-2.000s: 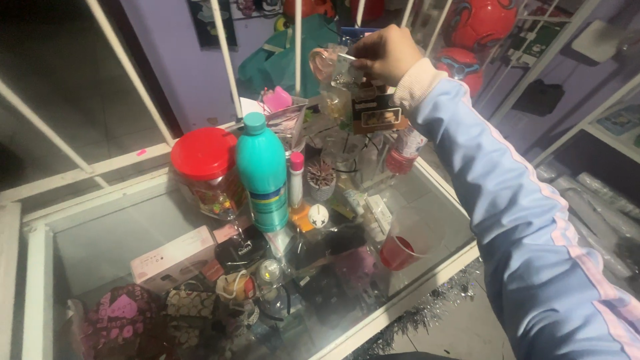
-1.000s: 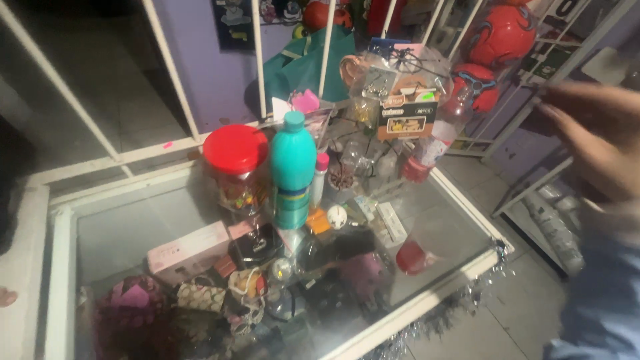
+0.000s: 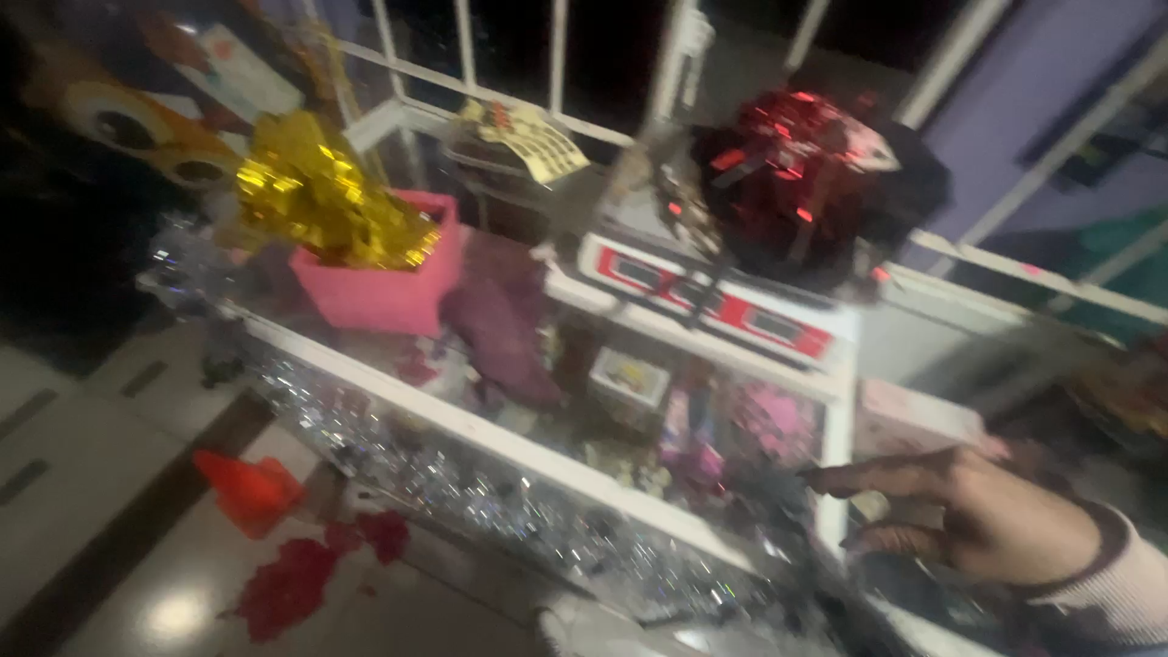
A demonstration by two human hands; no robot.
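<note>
My right hand (image 3: 981,520) reaches in from the right, its fingers apart over the frame of a glass display counter (image 3: 835,456), with nothing seen in it. Whether a fingertip touches the frame cannot be told. Beyond the hand lies a pale pink box (image 3: 922,411). A white and red digital scale (image 3: 712,301) stands on the counter, with red metallic tinsel (image 3: 794,155) on something dark above it. To the left is a pink container (image 3: 374,292) holding gold metallic foil (image 3: 328,196). A dark purple cloth (image 3: 497,338) lies beside it. My left hand is not in view.
Silver tinsel (image 3: 474,484) lines the counter's front edge. White metal bars (image 3: 558,64) rise behind it. Yellow printed paper (image 3: 534,141) lies near the bars. On the tiled floor are an orange-red object (image 3: 251,493) and dark red pieces (image 3: 287,584). The view is blurred.
The view has swung far to the left along the counter. Two seconds ago my right hand was at the items by the bars; one second ago it was off at the right. Now it is over the counter frame.
</note>
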